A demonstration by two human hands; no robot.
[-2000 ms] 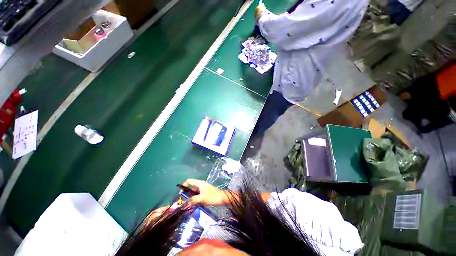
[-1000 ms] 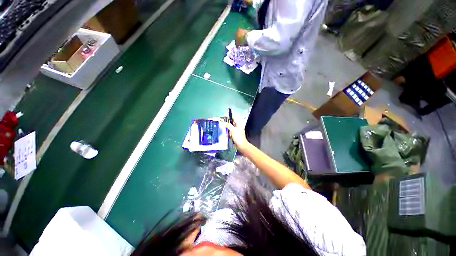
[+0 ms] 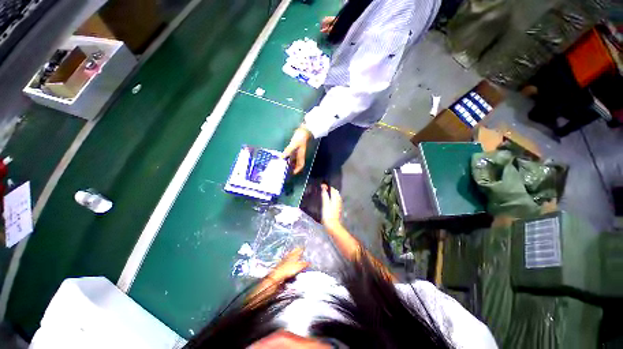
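A small stack of blue and white retail boxes [image 3: 258,173] lies on the green bench. Another person's hand touches its right edge. My right hand [image 3: 331,208] is past the bench's right edge, below that person's hand, with fingers apart; no tool shows in it. My left hand [image 3: 288,267] is low over a crumpled clear plastic bag [image 3: 273,235] at the near bench edge. Its fingers are blurred, and I cannot tell whether it grips the bag. Hair hides part of both forearms.
A coworker [image 3: 369,68] stands at the bench's right side beside a pile of scraps [image 3: 306,63]. A white block [image 3: 102,317] is at near left. A white tray [image 3: 102,85] stands across. Right are an open carton [image 3: 437,129], a green sack [image 3: 512,178] and wrapped cartons [image 3: 478,283].
My right hand has left the box stack and moved down and right; the black stick no longer shows. My left hand has come into view. The coworker's hand has reached to the stack.
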